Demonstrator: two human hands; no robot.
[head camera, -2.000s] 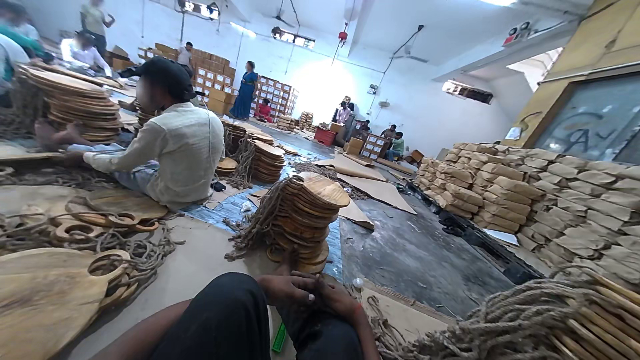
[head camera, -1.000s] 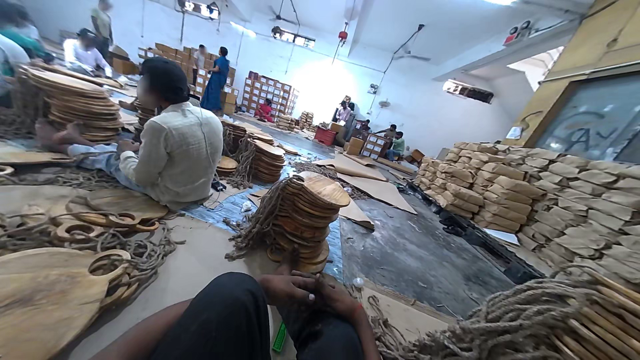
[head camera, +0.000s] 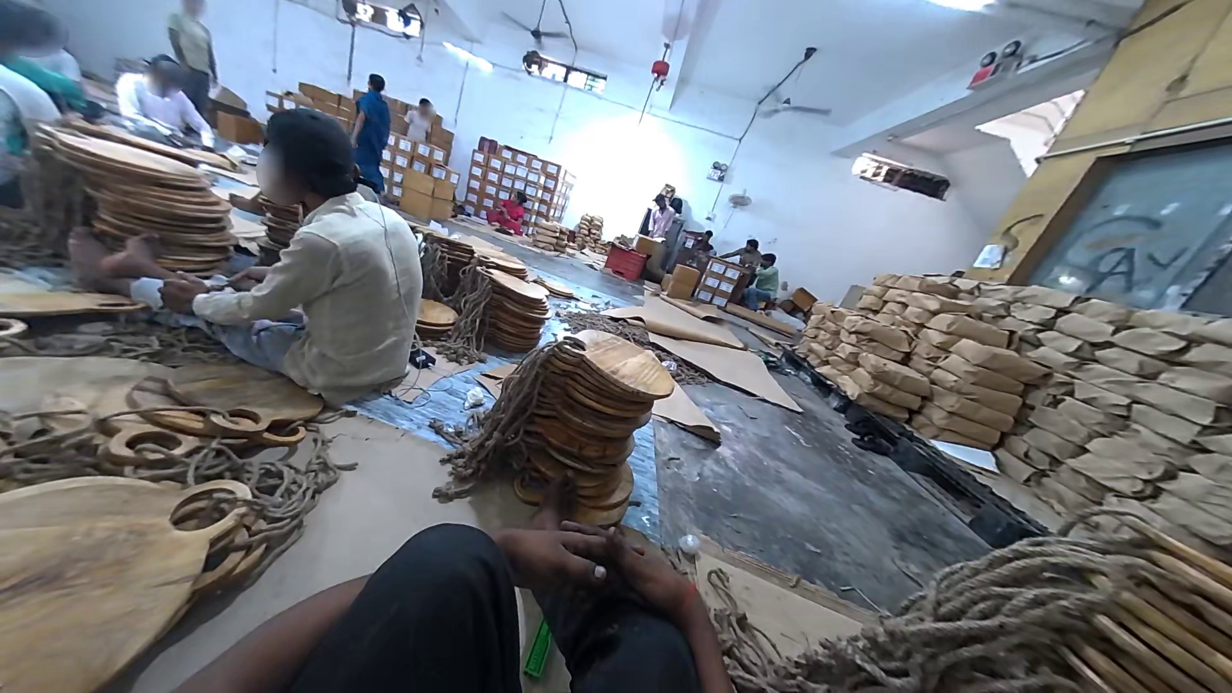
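Observation:
My left hand (head camera: 556, 558) rests over my shin between the raised knees, its fingers loosely bent and meeting those of my right hand (head camera: 647, 574), which lies over the other leg. Neither hand holds anything that shows. Just beyond them stands a stack of round wooden boards (head camera: 602, 414) with rope loops (head camera: 505, 414) hanging down its left side. Beneath my legs a green object (head camera: 538, 650) lies on the floor sheet. At the lower left are more wooden boards with ring handles (head camera: 87, 568) and tangled rope (head camera: 289, 481).
A seated person (head camera: 351, 279) is at the left beside another board stack (head camera: 159, 197). Paper-wrapped packages (head camera: 972, 371) are piled at the right. Roped boards (head camera: 1165, 597) lie near my right side. Cardboard sheets (head camera: 731, 366) lie ahead, and cartons (head camera: 515, 183) line the back wall.
My hands stay together over my legs. The seated person at the left has lowered their hands since the middle frame. The standing person in blue at the back has moved left.

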